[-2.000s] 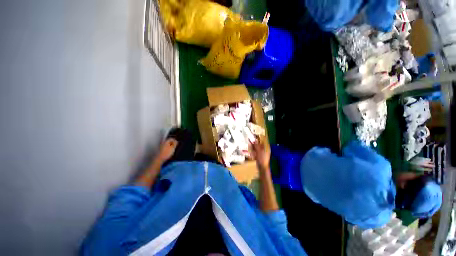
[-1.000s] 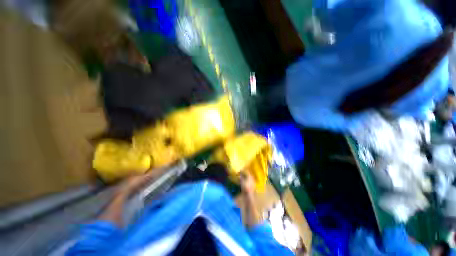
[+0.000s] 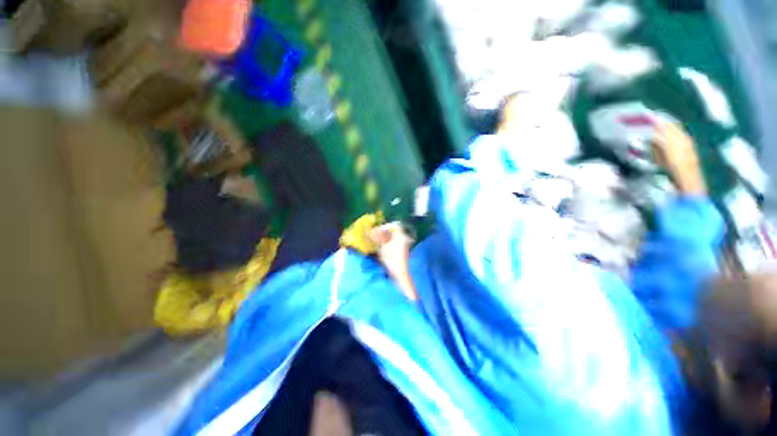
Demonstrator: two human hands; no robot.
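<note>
The view is blurred. A yellow sack (image 3: 194, 302) shows low on the left, and another piece of yellow sack material (image 3: 362, 232) is in front of my jacket. Whether the two pieces join behind the dark cloth and my jacket cannot be told. My right hand (image 3: 392, 247) is closed at the edge of the nearer yellow piece and appears to grip it. My left hand is not in view.
A person in a blue jacket (image 3: 545, 298) is close on my right, with a hand (image 3: 677, 153) over white items on the green bench (image 3: 588, 111). An orange-topped stool (image 3: 215, 24), brown cartons (image 3: 141, 81) and yellow-black aisle tape (image 3: 341, 111) lie ahead.
The view has swung from the wall and open carton to the aisle and bench. My right hand has moved from the carton's white pieces to the yellow sack. My left hand has left view.
</note>
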